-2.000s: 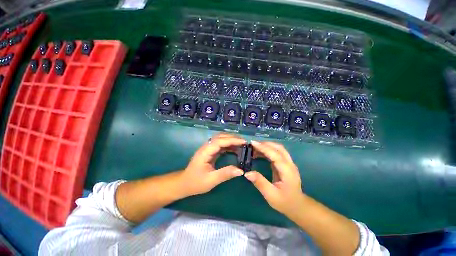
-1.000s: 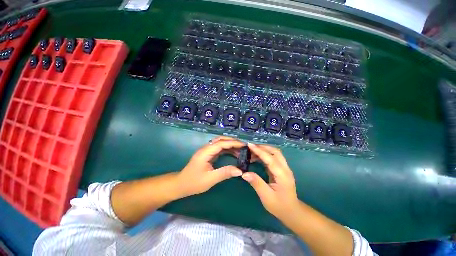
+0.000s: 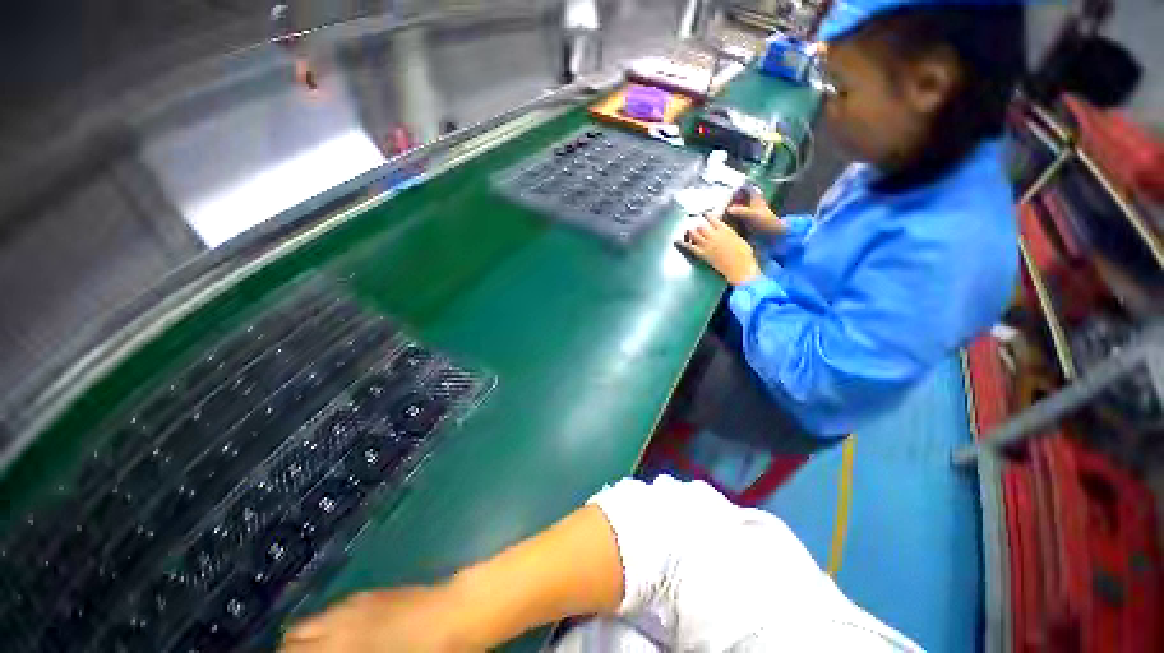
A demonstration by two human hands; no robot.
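Observation:
The clear blister tray [image 3: 217,440] lies at the left of the view, blurred, with rows of pockets. Black device units [image 3: 415,415] stand in its row nearest me. My right hand [image 3: 383,625] is at the bottom edge, below the tray's near side, partly cut off; its fingertips and anything in them cannot be made out. My left hand is out of the picture.
A co-worker in a blue smock and cap [image 3: 881,293] sits at the right, hands at the bench. A grey tray of units [image 3: 600,183] lies before them. Farther back are an orange tray [image 3: 642,109], a small dark box and cables. A metal rail runs behind.
The view has swung to the right. The red tray, phone and my left hand have left the picture. The co-worker and their tray have come in. The unit between my hands no longer shows.

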